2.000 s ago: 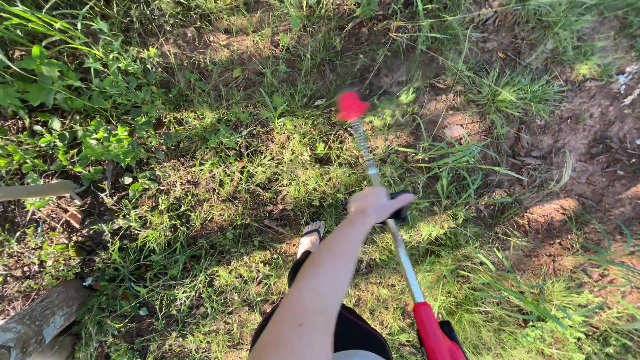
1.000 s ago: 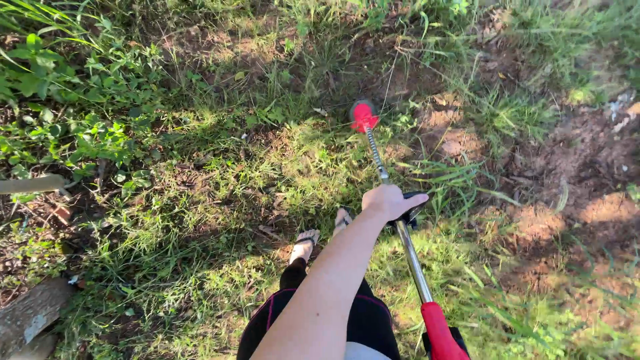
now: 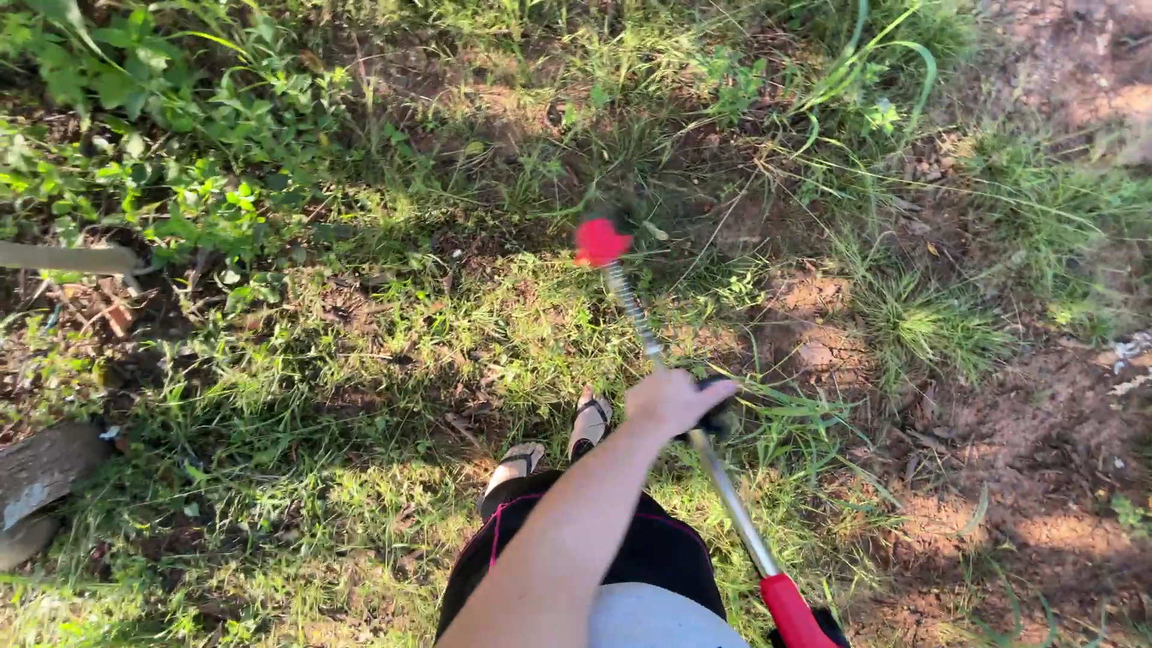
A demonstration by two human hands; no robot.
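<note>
My left hand (image 3: 670, 400) grips the black front handle (image 3: 715, 414) of a long grass trimmer with its thumb pointing right. The metal shaft (image 3: 733, 508) runs from a red grip housing (image 3: 792, 612) at the bottom right up past the hand to a coiled spring section (image 3: 633, 308). At its far end is a red guard (image 3: 601, 241), low over the grass, with a dark blurred part beside it. The red housing is cut off by the bottom edge, and my right hand is out of view.
My feet in flip-flops (image 3: 515, 463) stand on short grass below the trimmer head. Leafy weeds (image 3: 180, 193) grow at the upper left. A log (image 3: 49, 468) and a pale pole-like piece (image 3: 67, 259) lie at the left edge. Bare reddish soil (image 3: 1017, 468) lies at the right.
Compared with one second ago, the trimmer head has swung left over the grass, my left hand still on the handle. Both feet show now, where only one was plain two seconds ago.
</note>
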